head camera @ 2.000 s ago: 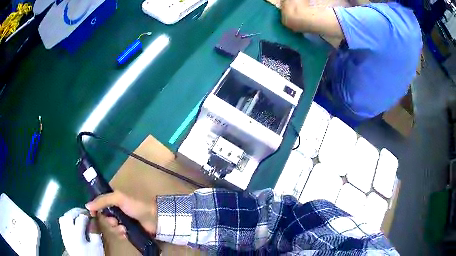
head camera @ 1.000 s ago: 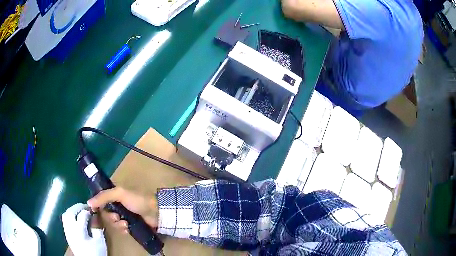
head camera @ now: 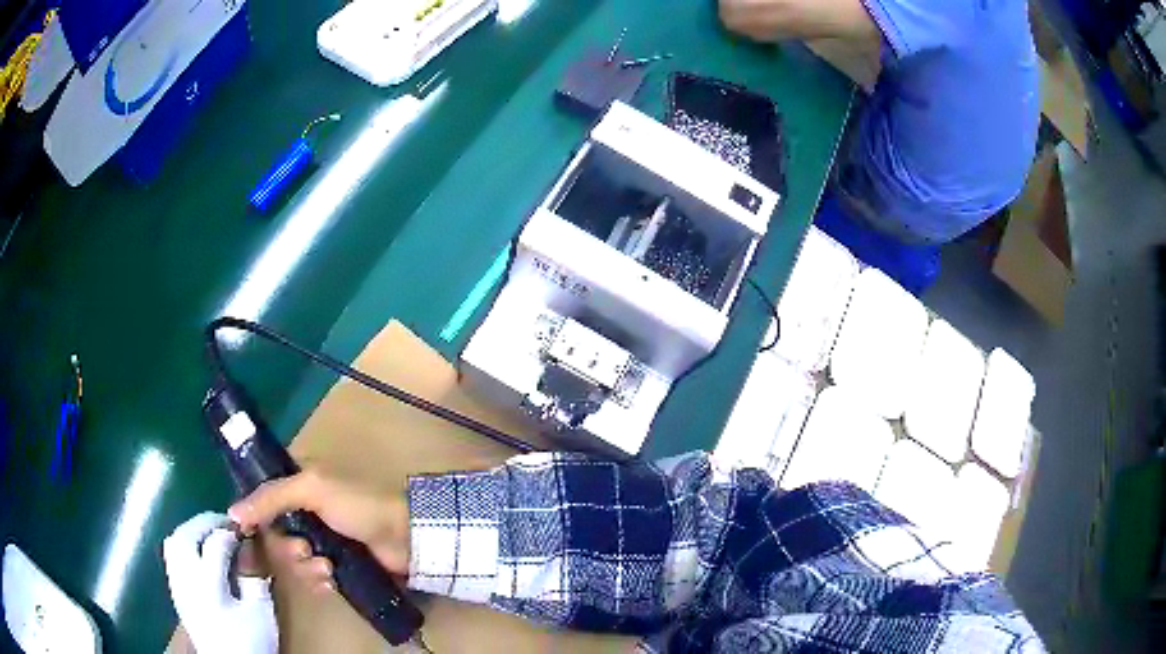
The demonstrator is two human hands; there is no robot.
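My bare right hand (head camera: 326,517) holds the black electric screwdriver (head camera: 365,588) over the cardboard work pad (head camera: 396,383). The driver's thin bit (head camera: 423,644) points to the bottom edge, and its cable loops from the upper end. My left hand (head camera: 217,588), in a white glove, is at the bottom left, cut off by the edge. Its curled fingers are beside my right fingertips; whether it holds anything is hidden. The white screw feeder (head camera: 614,294) stands beyond the pad, with screws in its hopper.
A black screw tray (head camera: 729,128) lies behind the feeder. Stacked white covers (head camera: 870,371) are right of the bench. White units lie at top (head camera: 403,32) and lower left (head camera: 49,607). A blue cylinder (head camera: 283,175) lies on the bench. A person in blue (head camera: 946,115) is at upper right.
The far-left items have shifted left in view. The seated person's torso and arm have moved slightly. My hands have stayed nearly in place, with the driver still held.
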